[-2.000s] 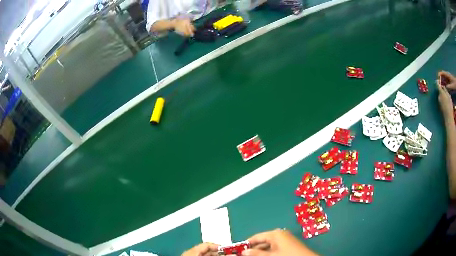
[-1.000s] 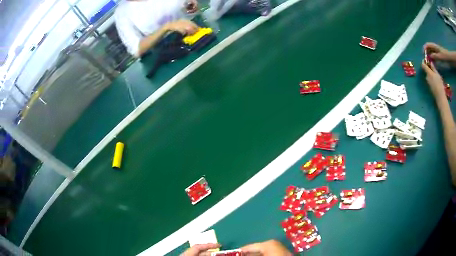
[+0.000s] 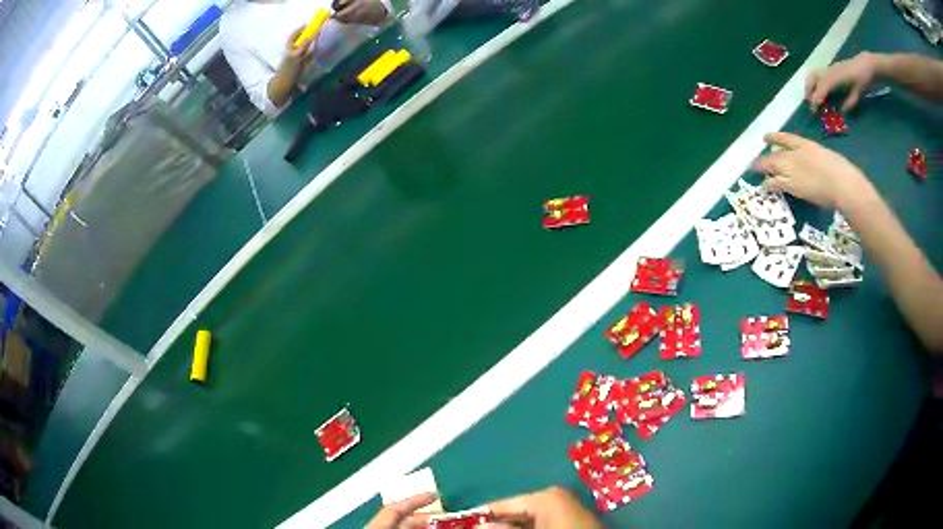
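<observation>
My left hand (image 3: 403, 510) and my right hand (image 3: 548, 508) are at the bottom edge, partly cut off. Between their fingers they hold a red circuit board (image 3: 460, 519), seen nearly edge-on. Whether a white plate is joined to it cannot be told. A white rectangular sheet (image 3: 413, 486) lies just ahead of my left hand, partly hidden by it. Loose red circuit boards (image 3: 610, 467) with yellow spots lie on the green bench to the right of my hands, some overlapping. White plates (image 3: 727, 241) with dark holes lie heaped farther right.
The green belt (image 3: 414, 279) carries a subassembly (image 3: 337, 434), other red boards (image 3: 567, 212) and a yellow cylinder (image 3: 201, 356). A pale rail (image 3: 538, 366) separates belt and bench. Another person's hands (image 3: 817, 170) reach in at right. A person opposite holds a yellow cylinder (image 3: 311, 28).
The belt items have moved left and down in view. Another board shows at the upper belt. The neighbour's hands have spread apart, one to the plates. The person opposite has raised a yellow cylinder.
</observation>
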